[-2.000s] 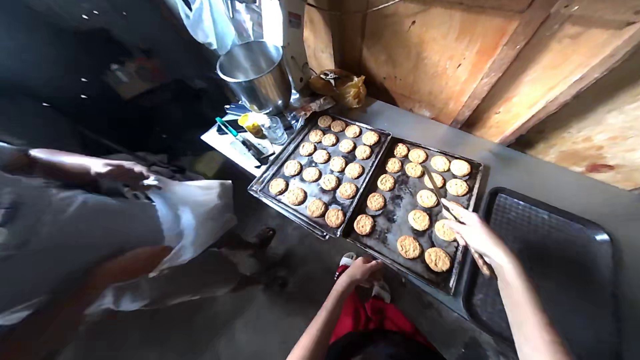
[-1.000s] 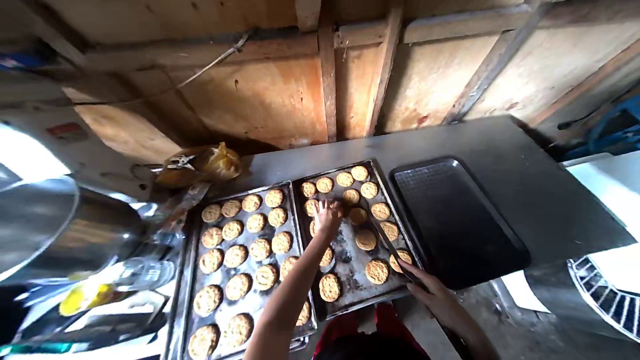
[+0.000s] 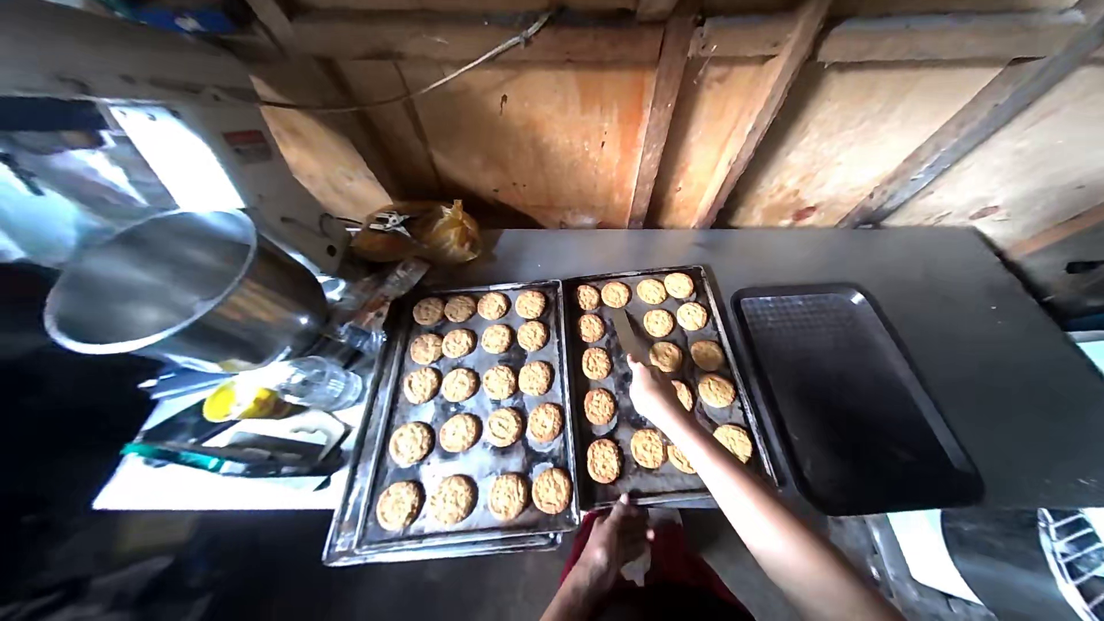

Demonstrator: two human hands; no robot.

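Note:
My right hand is closed on a flat metal spatula, whose blade lies among the baked cookies on the right baking tray. Under the hand and forearm some cookies are partly hidden. My left hand is at the near edge of that tray; whether it grips the rim cannot be told. A cookie lies just ahead of it. Beside this tray, the left baking tray holds rows of round browned cookies and rests on another tray.
An empty black tray lies to the right on the grey table. At the left are a large metal pot, a clear plastic container, a yellow item and a green-handled tool. A plastic bag sits by the plywood wall.
My left hand has moved from among the right tray's cookies to its near edge. My right hand, with the spatula, has moved over the middle of that tray.

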